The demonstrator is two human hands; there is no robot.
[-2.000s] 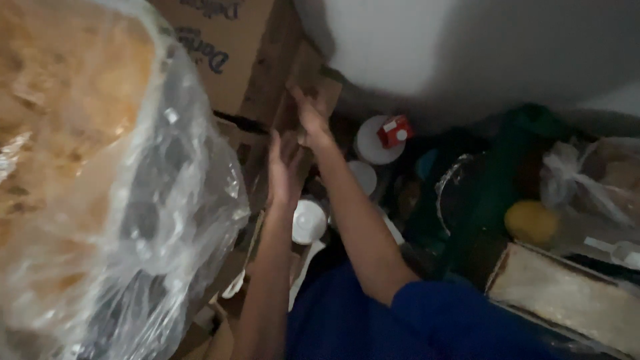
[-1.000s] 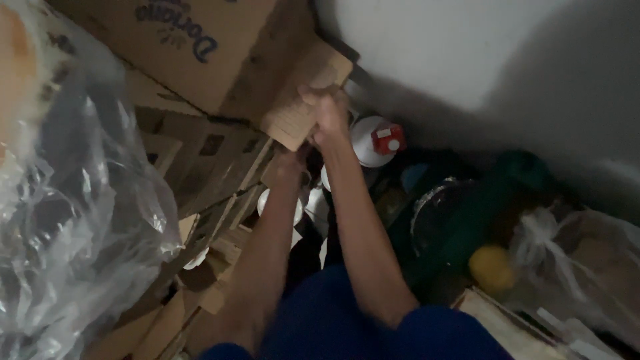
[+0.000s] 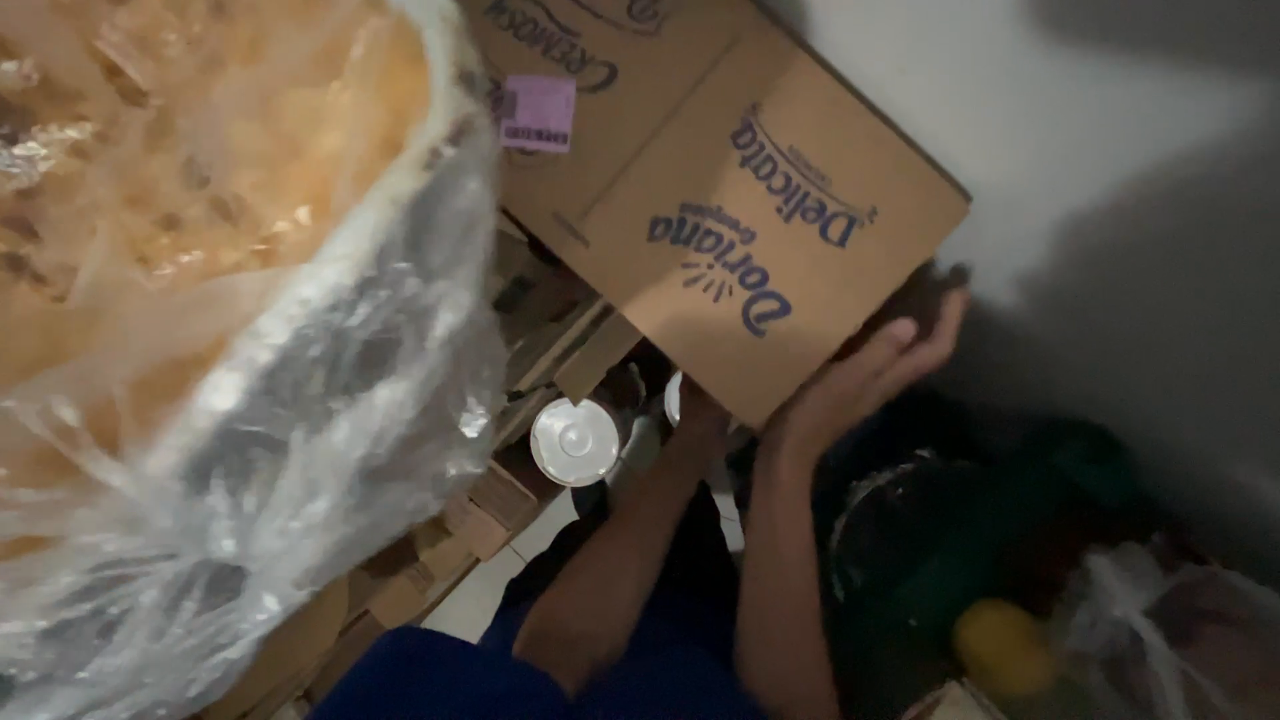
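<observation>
A large cardboard carton [image 3: 700, 190] with blue print and a pink label fills the upper middle, tilted. My right hand [image 3: 870, 375] lies along its lower right side, palm against the carton and fingers extended upward. My left hand [image 3: 705, 405] reaches beneath the carton's lower corner, and its fingers are hidden there. A round white lid [image 3: 575, 441] sits below the carton, left of my left forearm. Part of another white round thing shows just beside my left hand.
A clear plastic bag [image 3: 330, 420] with orange-brown contents takes up the left side. Cardboard pieces [image 3: 500, 500] are stacked beneath it. A pale wall [image 3: 1050, 110] stands at the upper right. Dark green material, a yellow round object [image 3: 1003, 645] and a translucent bag [image 3: 1180, 620] lie at lower right.
One second ago my hands were together at a small cardboard flap; now they are apart at the large carton's lower end. The carton takes up more of the view, which has shifted.
</observation>
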